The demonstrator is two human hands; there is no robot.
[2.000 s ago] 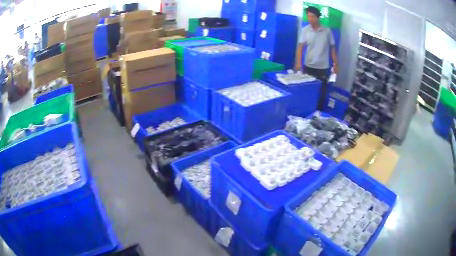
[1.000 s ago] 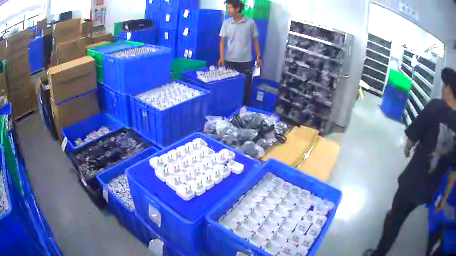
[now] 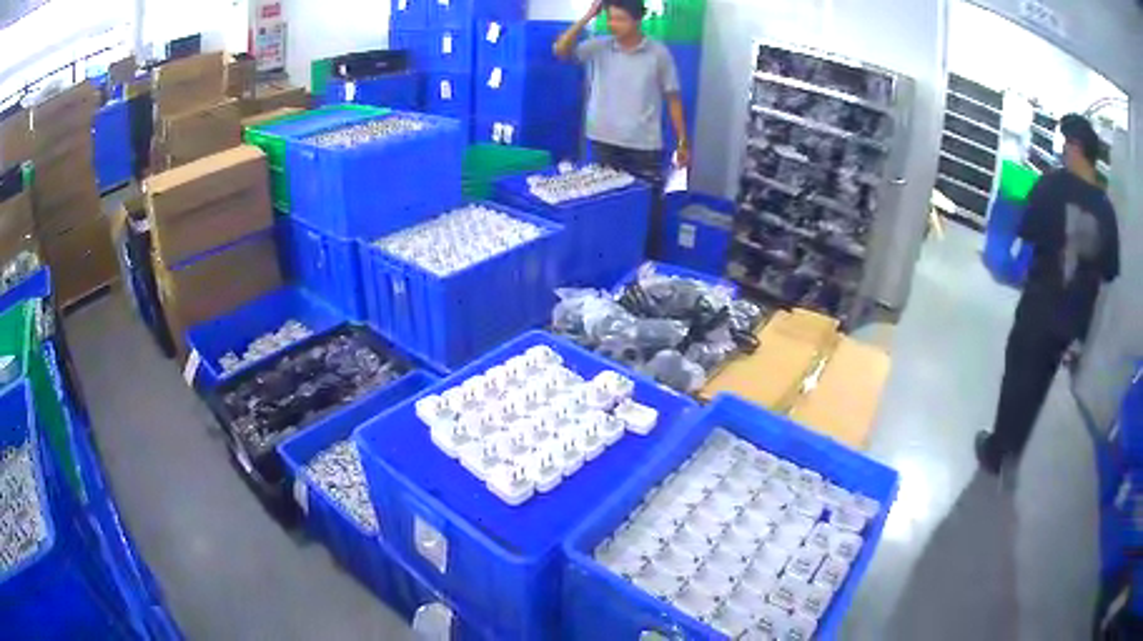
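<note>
Neither of my hands is in view. Nearest in front of me, rows of white plug adapters (image 3: 527,420) with dark pins stand on the blue top of a turnover bin (image 3: 470,545). One adapter at the right end sits a little apart from the rows. To the right, an open blue bin (image 3: 877,495) is packed with rows of more white units (image 3: 733,532).
Bagged parts (image 3: 652,319), a flattened carton (image 3: 802,369) and a black bin (image 3: 301,388) lie around. A metal rack (image 3: 815,175) stands behind. One person (image 3: 627,94) stands behind the bins; another (image 3: 1059,276) is on the right-hand floor. Cartons (image 3: 213,225) stand left.
Since two seconds ago the view has swung right. The person in black came into view and has moved farther off towards the doorway. The person in grey has raised a hand to the head.
</note>
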